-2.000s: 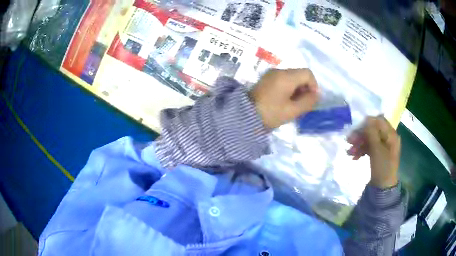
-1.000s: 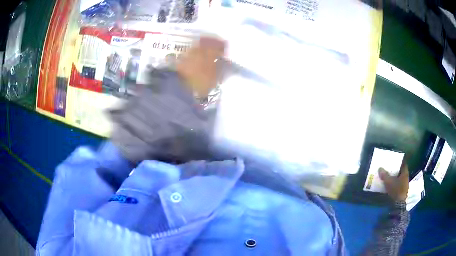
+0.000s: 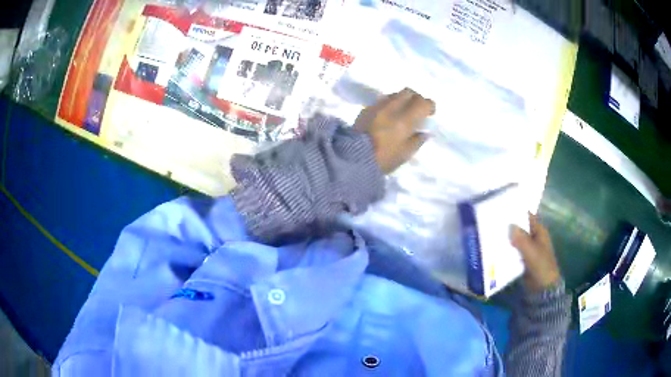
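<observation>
My right hand (image 3: 537,252) holds a white product box (image 3: 500,237) with a dark blue side at the near right edge of the printed board (image 3: 176,151). My left hand (image 3: 397,127) is over the stack of clear plastic bags (image 3: 441,177) in the middle of the board. Its fingers are bent and partly blurred; whether they pinch a bag film cannot be told. The bags look milky and shiny with glare.
More white boxes (image 3: 594,303) lie on the green surface (image 3: 581,210) at the right, with another box (image 3: 624,96) at the upper right. A pale metal rail (image 3: 611,156) crosses the green surface. Crinkled clear film (image 3: 38,66) lies at the far left.
My right hand has moved left from the green surface with the box, bringing it to the board's edge. My left hand has moved right over the bags.
</observation>
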